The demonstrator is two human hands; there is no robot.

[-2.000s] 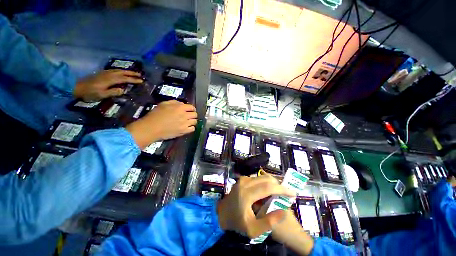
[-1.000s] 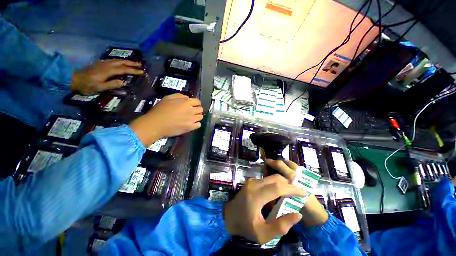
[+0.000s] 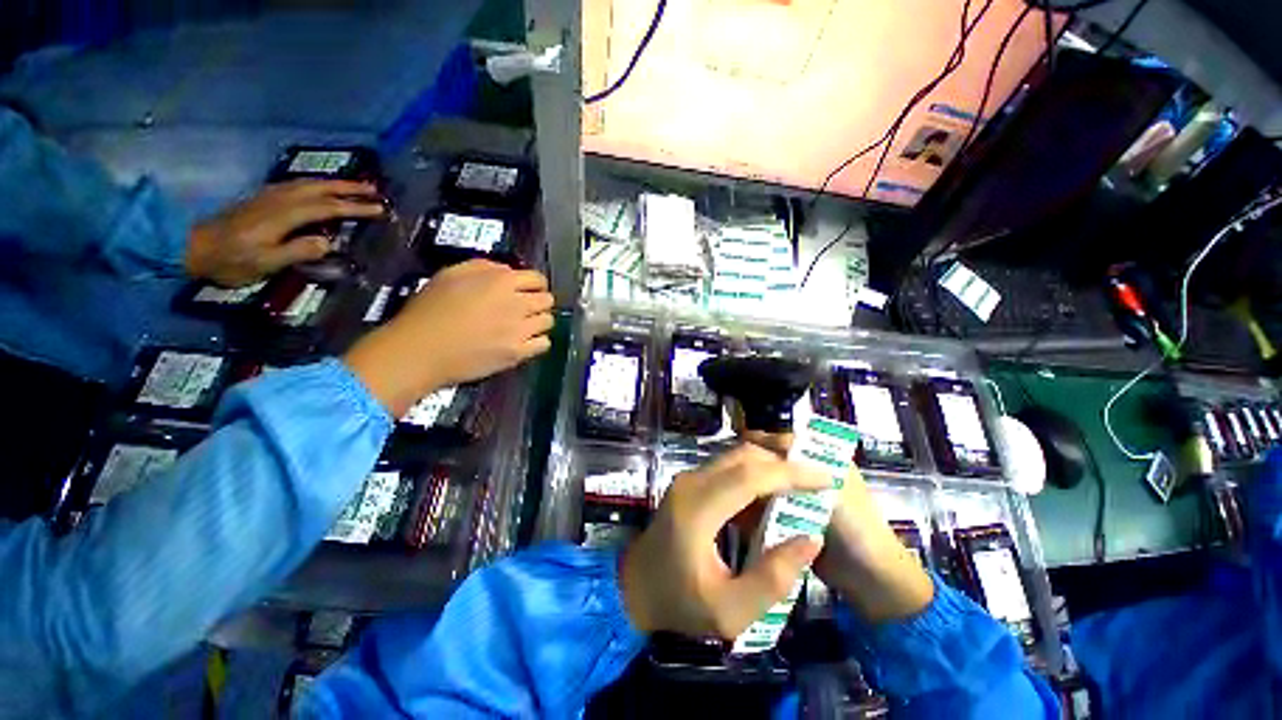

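My left hand [image 3: 717, 542] holds a long white label strip with green bands [image 3: 801, 513] between thumb and fingers, above the clear tray. My right hand [image 3: 858, 542] is partly hidden behind the left hand and the strip. It grips the black barcode scanner [image 3: 759, 383], whose rounded head is over the upper row of the tray. The clear blister tray [image 3: 900, 342] holds two rows of black drive units with white labels, such as one at the upper left [image 3: 612, 383]. The hands and scanner cover the middle units.
Another person's hands [image 3: 457, 331] rest on a tray of drive units at left, beyond the metal post [image 3: 553, 169]. Behind my tray are loose label sheets [image 3: 752, 267], a label stack [image 3: 672, 236], a bright screen [image 3: 787, 85] and a keyboard [image 3: 1040, 303]. Mice [image 3: 1054, 447] lie at right.
The scanner in my right hand has risen from low over the tray to the upper row's middle. My left hand still holds the strip, now more upright. The view has shifted slightly.
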